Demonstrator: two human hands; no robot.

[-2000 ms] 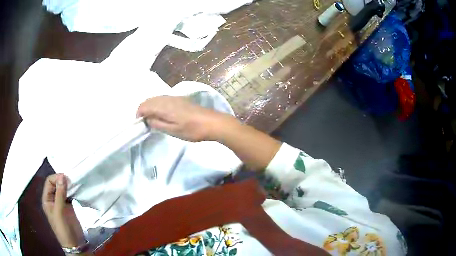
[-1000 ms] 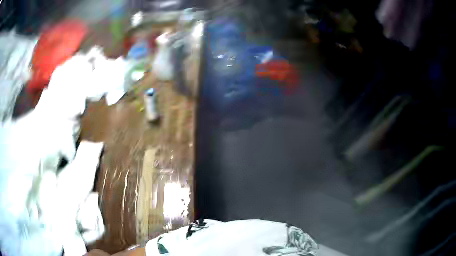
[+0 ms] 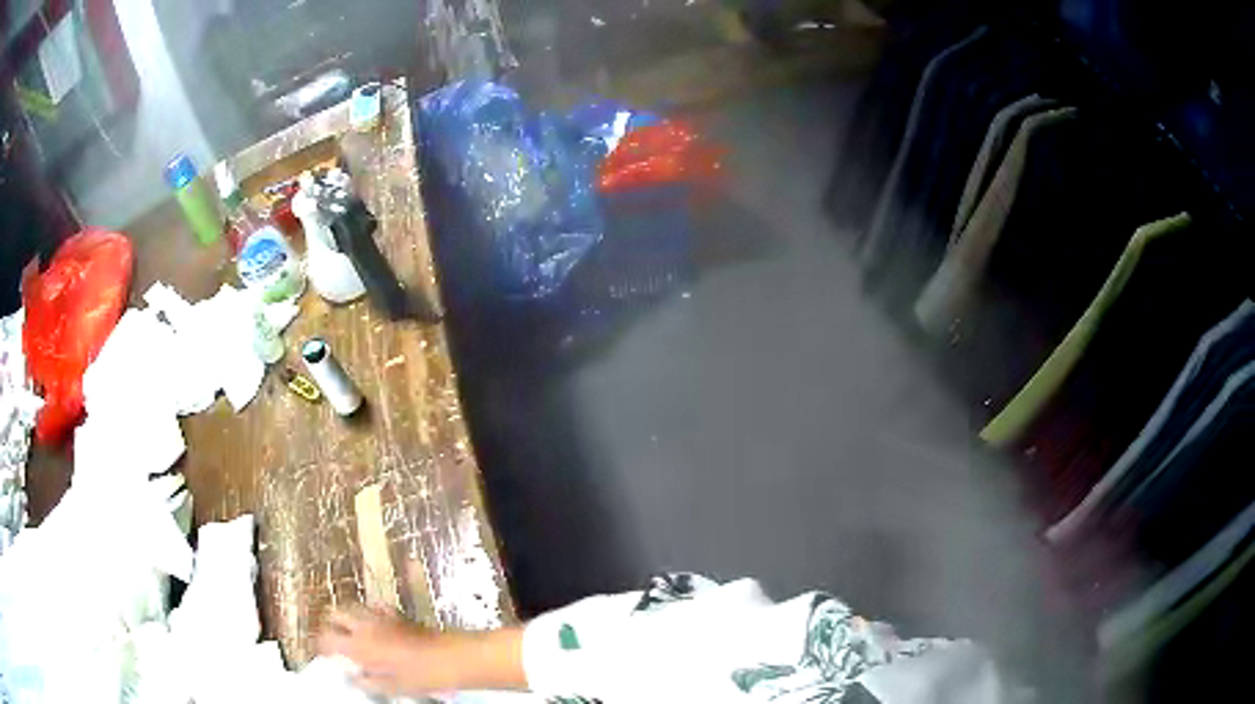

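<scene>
White garments lie crumpled along the left side of the brown table, with a narrow white part, possibly a sleeve, reaching towards the middle. My right hand is low in the picture over the table, beside the white cloth at the bottom edge. It is blurred, and whether its fingers hold the cloth cannot be told. My left hand is out of the picture.
On the table stand a white-grey cylinder, a small yellow item, a spray bottle, a round-labelled bottle and a green bottle. A red bag lies left. Blue plastic and racked clothes are right.
The view has swung from the garment held between both hands to the table's far end and the aisle. My left hand has left the picture. My right hand is now low, away from its earlier grip.
</scene>
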